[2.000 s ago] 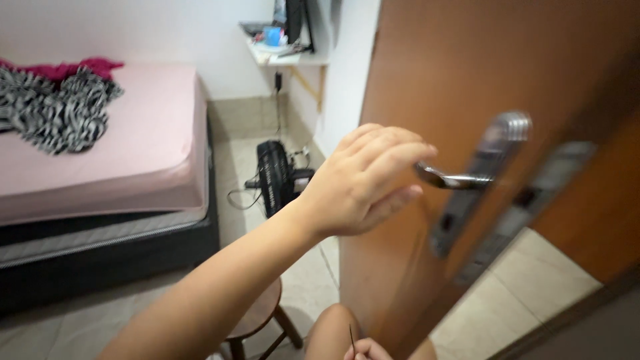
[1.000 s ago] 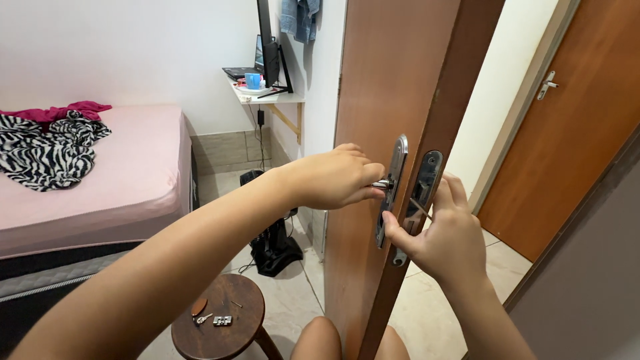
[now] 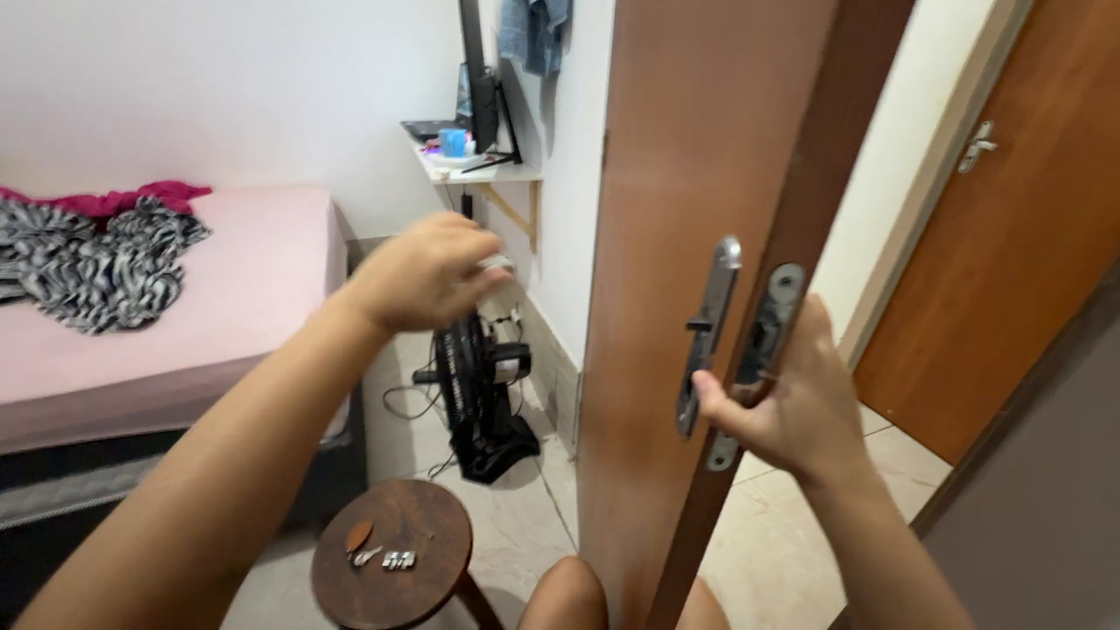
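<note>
My left hand [image 3: 429,273] is raised left of the wooden door [image 3: 691,201], its fingers closed around a metal door lever handle [image 3: 497,262], mostly hidden and blurred. The lever is apart from the door. On the door's face sits a metal handle plate [image 3: 707,341] with a short dark spindle [image 3: 698,325] sticking out. My right hand [image 3: 801,402] wraps around the door's edge, its thumb against the lower part of the plate and its fingers on the far side, hidden. Beside it, the mortise lock [image 3: 761,350] shows in the door's edge.
A round wooden stool [image 3: 394,595] holds a key [image 3: 366,555] with an orange tag and small metal parts [image 3: 399,560]. Behind it are a black fan [image 3: 477,394] on the floor, a bed [image 3: 262,297] with clothes, and a wall shelf [image 3: 490,175]. Another door [image 3: 1006,262] is at right.
The lever has come off the handle plate, and my left hand has moved left, away from the door, with it. My right hand remains at the door's edge.
</note>
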